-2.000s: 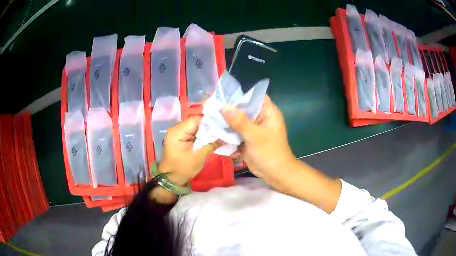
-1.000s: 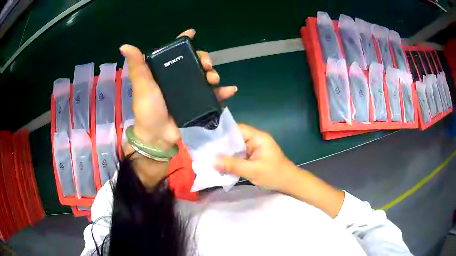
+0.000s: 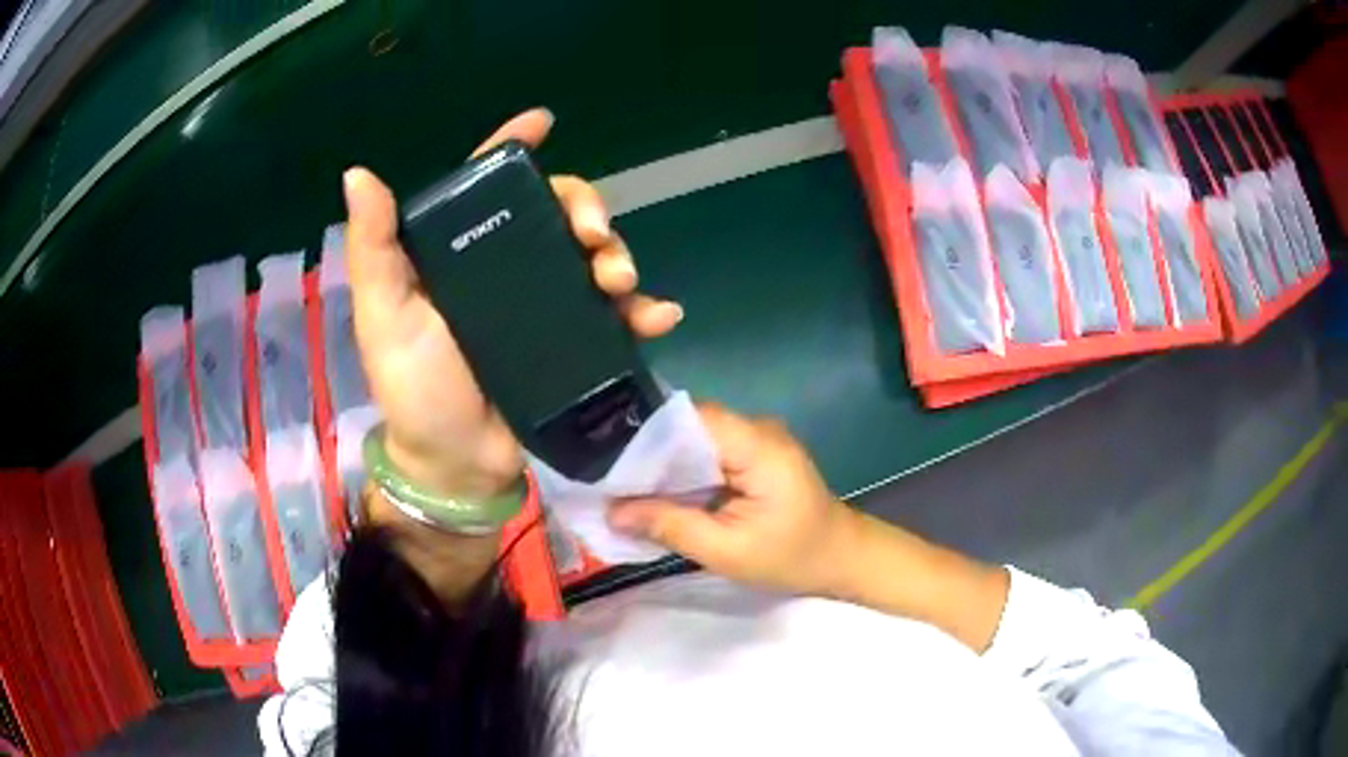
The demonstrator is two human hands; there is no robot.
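Observation:
A black keypad phone (image 3: 525,303) lies back side up across my left hand (image 3: 429,348), camera end toward my right hand. My left fingers curl round its sides. My right hand (image 3: 769,503) pinches a frosted phone bag (image 3: 628,481) whose mouth covers one corner of the phone's camera end. Most of the phone is outside the bag. The left phone tray (image 3: 237,651) holds bagged phones (image 3: 237,540); my left hand, wrist and dark hair hide its right part.
Another red tray (image 3: 887,237) of bagged phones (image 3: 954,259) is at the right, with a further tray (image 3: 1246,318) beside it. Stacked red trays (image 3: 67,592) stand at far left. All are on or beside the green bench (image 3: 769,311). A yellow floor line (image 3: 1242,510) runs at right.
Two seconds ago both hands were at the crumpled bag with the phone behind it. Now my left hand holds the phone and the bag touches its end. The view has shifted right.

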